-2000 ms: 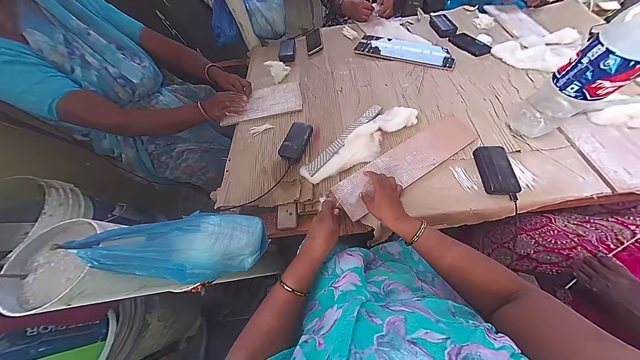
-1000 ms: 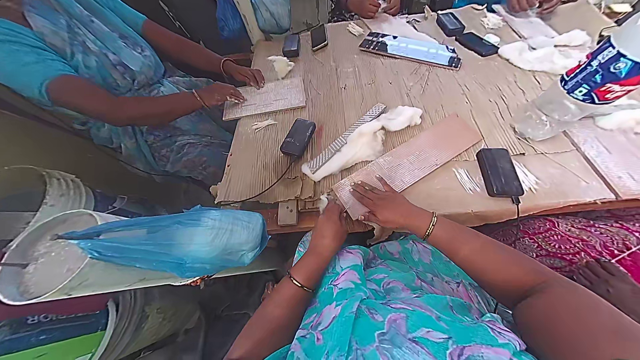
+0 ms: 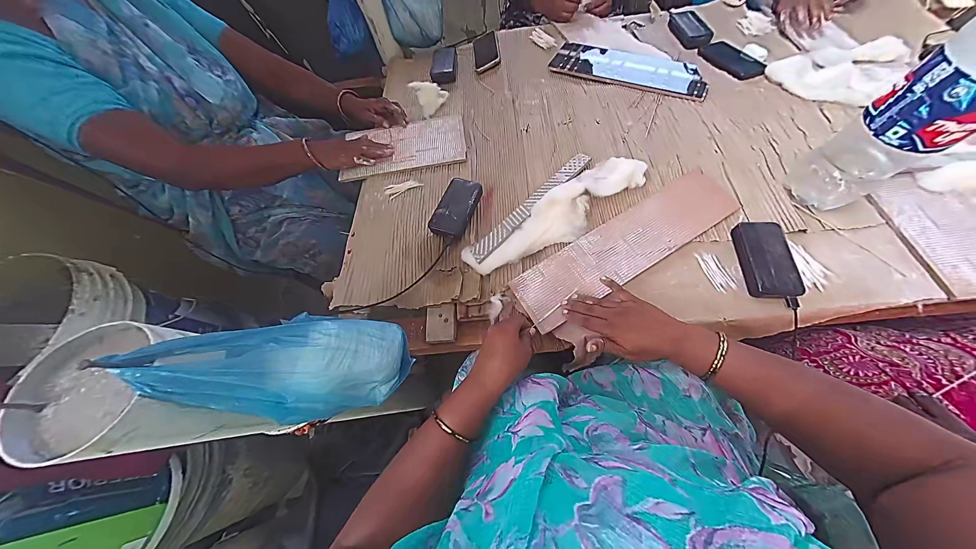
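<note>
A long pinkish board [image 3: 648,229] with fine ridges lies slantwise at the near edge of the table. My right hand [image 3: 621,324] rests at its near end, fingers spread over the lower edge. At the board's near left corner is my left hand [image 3: 507,343], fingers curled, with a bit of white fibre [image 3: 497,306] beside them; whether they grip anything is hidden. Beyond the board lie white cotton wool [image 3: 557,221] and a grey patterned strip [image 3: 526,213]. Thin white sticks [image 3: 715,272] lie to the right, next to a black device [image 3: 767,261] with a cable.
Ridged cardboard [image 3: 534,99] covers the table. Around it are a large phone or tablet [image 3: 629,70], a plastic bottle [image 3: 862,145] and another black device [image 3: 455,208]. At left, a co-worker's hands touch a similar board [image 3: 427,145]. A blue plastic bag [image 3: 305,366] lies across a white bucket [image 3: 130,396].
My right hand has shifted from on top of the board toward its near lower edge. My left hand stays by the near corner. The board has hardly moved.
</note>
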